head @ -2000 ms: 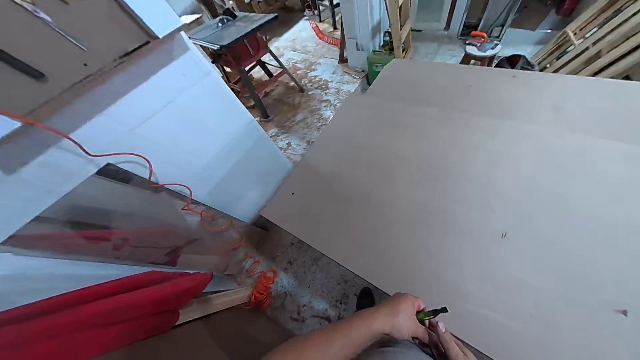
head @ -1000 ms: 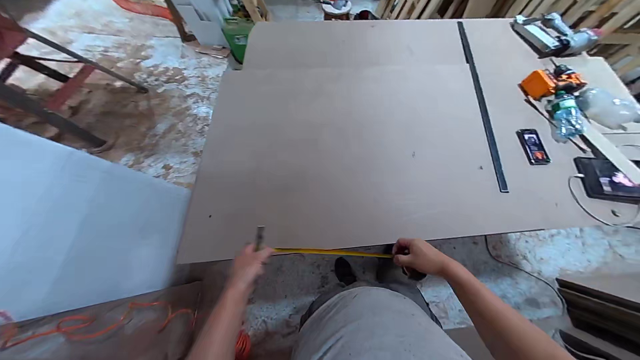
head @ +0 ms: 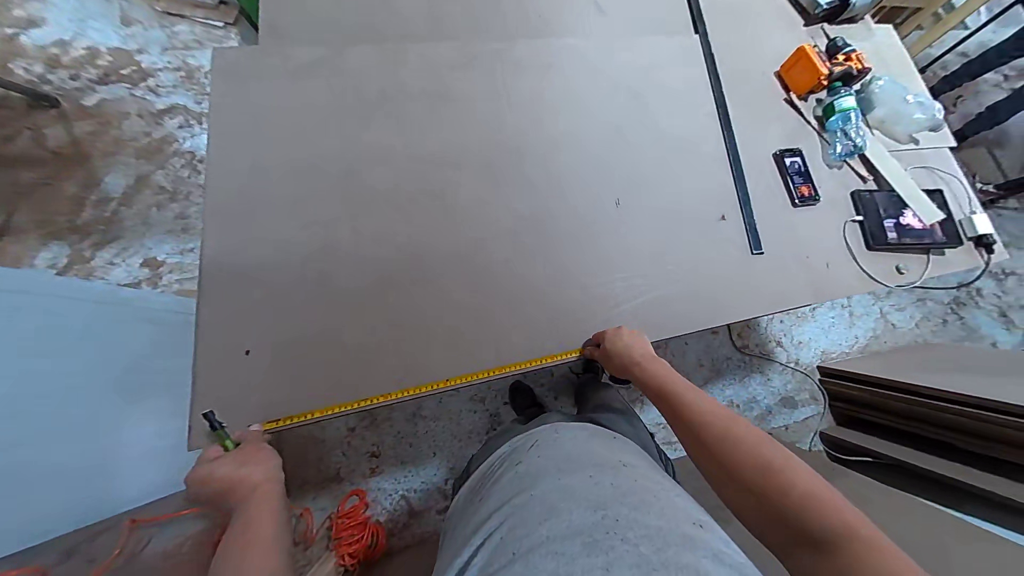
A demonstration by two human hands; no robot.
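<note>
A yellow tape measure blade (head: 424,389) lies stretched along the near edge of a large brown board (head: 448,208). At its left end, near the board's corner, my left hand (head: 238,470) holds a green marker (head: 218,430) with a dark tip and touches the blade's end. My right hand (head: 620,352) grips the tape at the other end, by the board's edge; the tape's case is mostly hidden under it. A dark metal strip (head: 726,132) lies on the board further right, and small pencil marks show between it and the middle.
On the board's right side lie a phone (head: 797,177), a tablet (head: 908,220) with cables, a plastic bottle (head: 844,122) and an orange-black drill (head: 846,60). Stacked panels (head: 920,424) stand low at the right. An orange coiled hose (head: 356,532) is on the floor at lower left.
The view has swung right and moved nearer the board. Two seconds ago the hands were together with the green marker; now they are apart, with the tape pulled out between them.
</note>
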